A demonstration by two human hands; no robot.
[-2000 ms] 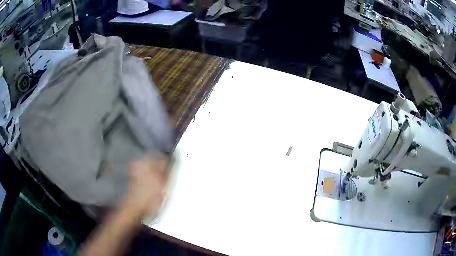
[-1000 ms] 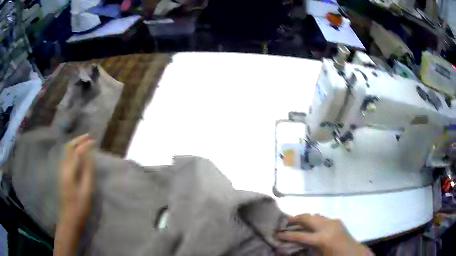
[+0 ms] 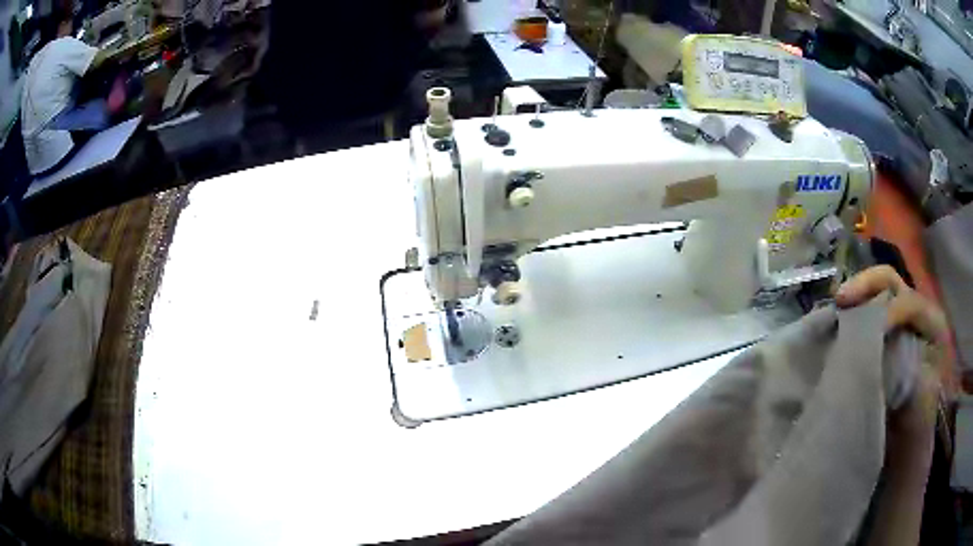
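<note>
A grey-brown garment [image 3: 779,427] is held up at the lower right, stretched from the bottom edge to my right hand [image 3: 907,309]. My right hand grips its upper edge beside the right end of the sewing machine [image 3: 597,181]. My left hand is not in view. Nothing lies under the presser foot [image 3: 455,328]. A tan square [image 3: 415,342] sits left of the foot on the machine bed [image 3: 576,352].
Another grey-brown cloth [image 3: 53,363] lies on the brown plaid surface [image 3: 107,427] at left. A control panel [image 3: 744,75] stands on the machine. An orange-red surface [image 3: 896,224] is at right. A person in a white top [image 3: 53,96] sits at the upper left.
The view has swung right. The garment has moved from the left and front of the table to the right, held in my right hand. My left hand has left the picture.
</note>
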